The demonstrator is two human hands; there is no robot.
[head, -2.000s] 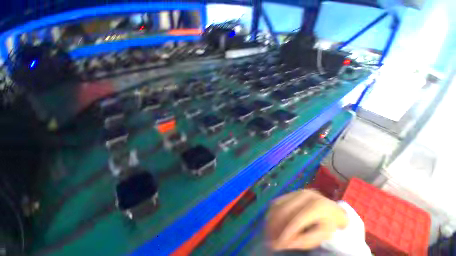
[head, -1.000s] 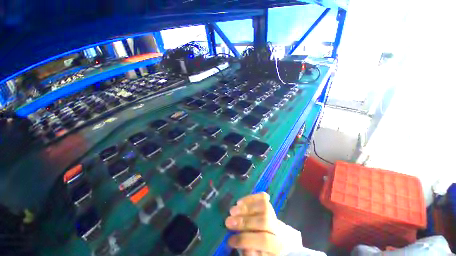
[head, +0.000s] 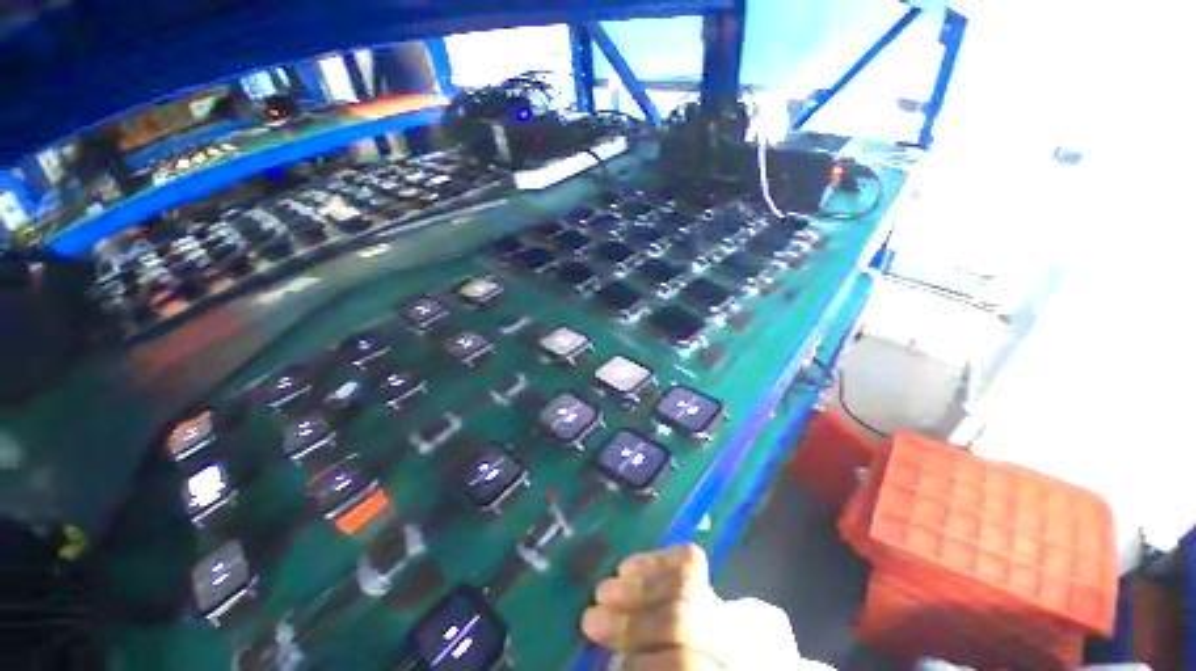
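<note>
Rows of smartwatches lie on the green mat of the shelf. The near ones, such as the watch (head: 636, 459) close to the shelf edge, have lit screens with small white marks; two further ones, including this watch (head: 624, 376), look pale. The farther group of watches (head: 678, 324) is dark. Small clear charging fixtures (head: 544, 535) sit between them. An orange marker (head: 362, 511) lies against one watch. My right hand (head: 652, 606) rests at the shelf's blue front edge, fingers curled; nothing is seen in it. My left hand is not in view.
Stacked orange-red trays (head: 990, 531) stand on the floor at the right. A white power strip (head: 571, 163), tangled black cables (head: 505, 108) and a black box (head: 800, 180) with an orange light are at the back. A blue beam (head: 328, 53) crosses the top.
The near watches' screens have gone from dark to lit. My right hand has come to the shelf edge since the earliest frame and has barely moved since. The view has steadied.
</note>
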